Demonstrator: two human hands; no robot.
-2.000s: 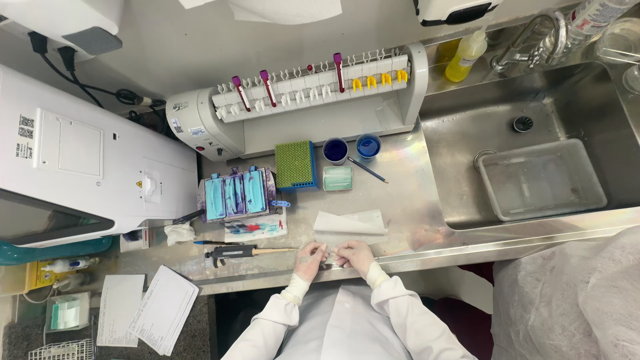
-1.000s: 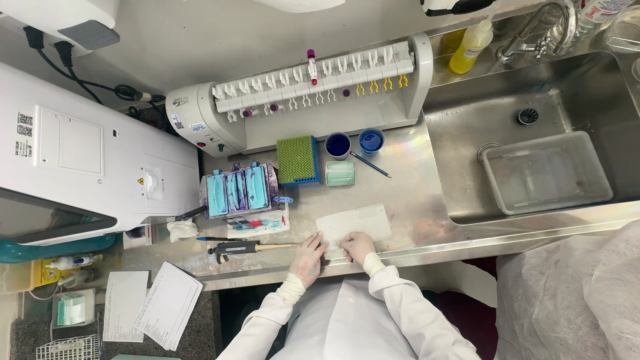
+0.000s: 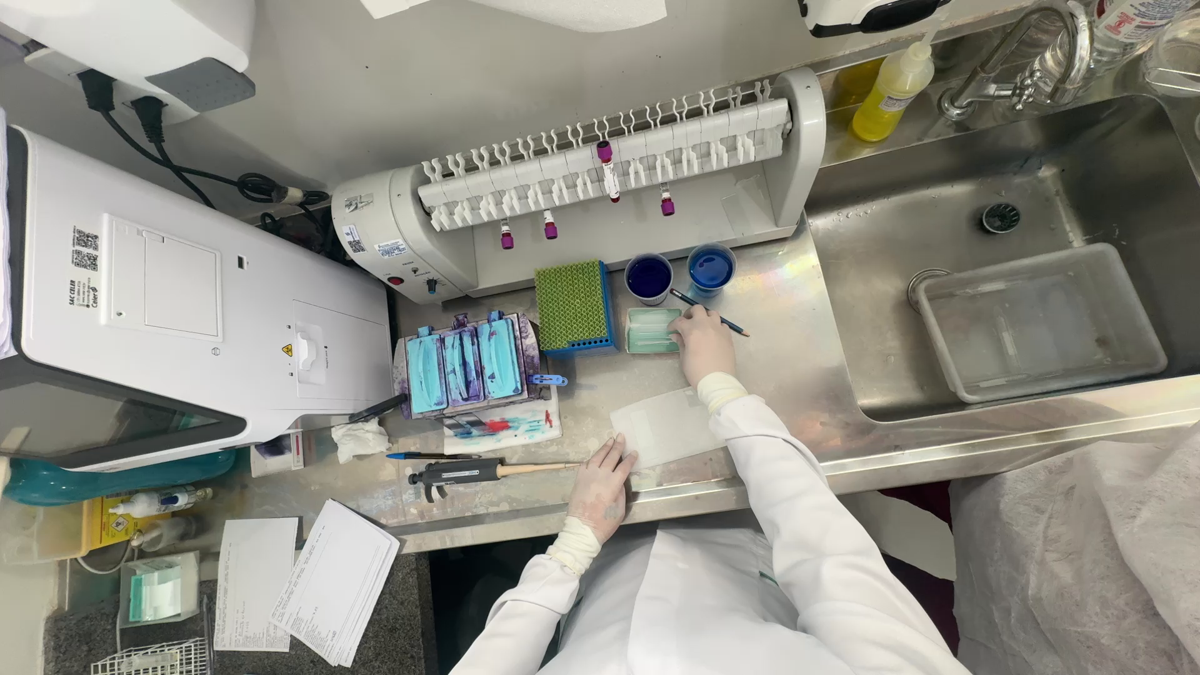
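Gloved, my left hand (image 3: 603, 486) rests flat on the steel counter, fingertips at the lower left corner of a white paper sheet (image 3: 661, 433). My right hand (image 3: 703, 343), also gloved, reaches to the right edge of a small pale-green box of glass slides (image 3: 649, 330); whether its fingers grip anything is hidden. A dark pencil (image 3: 729, 323) lies beside that hand. Behind it stand two cups of dark blue liquid (image 3: 649, 277), (image 3: 712, 268). Left of the slide box is a blue rack with a green top (image 3: 574, 305). A pipette (image 3: 459, 475) lies left of my left hand.
A tube rotator (image 3: 609, 164) with purple-capped tubes spans the back. Stained staining trays (image 3: 464, 366) with turquoise inserts stand at left beside a white analyzer (image 3: 187, 281). A steel sink (image 3: 881, 375) holding a plastic tub (image 3: 1041, 319) is at right, near another person's gown (image 3: 1078, 544).
My right hand has moved from the paper up to the slide box. My left hand has shifted off to the paper's left corner. The rotator's tubes have turned.
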